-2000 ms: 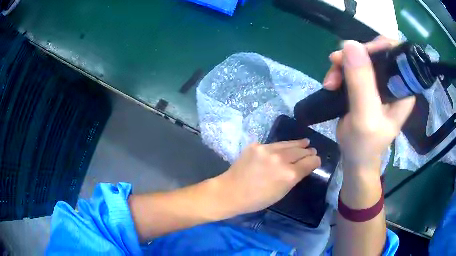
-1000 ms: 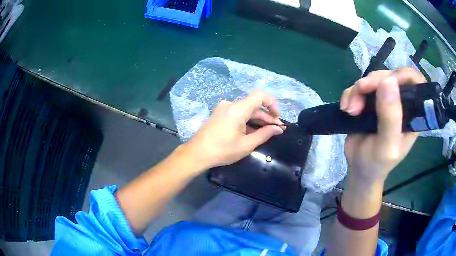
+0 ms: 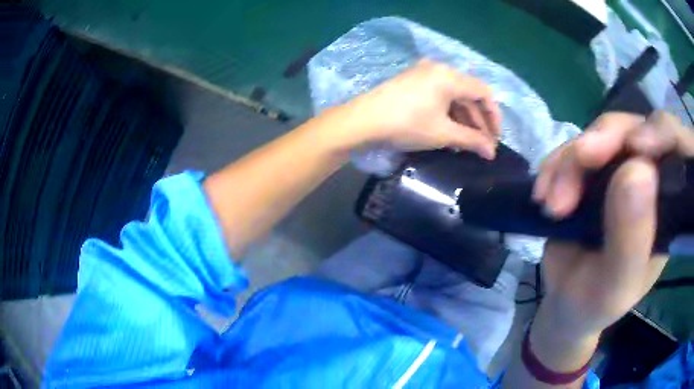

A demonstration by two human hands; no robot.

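The black router housing (image 3: 441, 239) lies face down, tilted, with bubble wrap (image 3: 373, 57) under and behind its far side. Its near part is over my lap. My right hand (image 3: 609, 178) grips the thick black electric screwdriver (image 3: 510, 199), held nearly level over the housing's right part. The screwdriver is blurred, and its front end is near a small pale spot mid-face. My left hand (image 3: 430, 110) is above the housing's far edge, thumb and fingertips close together. Whether it pinches a screw cannot be seen.
A white-topped box (image 3: 582, 15) is cut off at the top right. Black antenna-like arms (image 3: 635, 72) lie in more bubble wrap (image 3: 620, 45) at the right. Dark slatted crates (image 3: 84, 175) stand at the left, beside the green bench's edge (image 3: 175, 72).
The view has shifted, and the blue bin is out of the picture. The screwdriver now reaches farther across the housing. My left fingertips have moved off the screwdriver's front end to the far edge.
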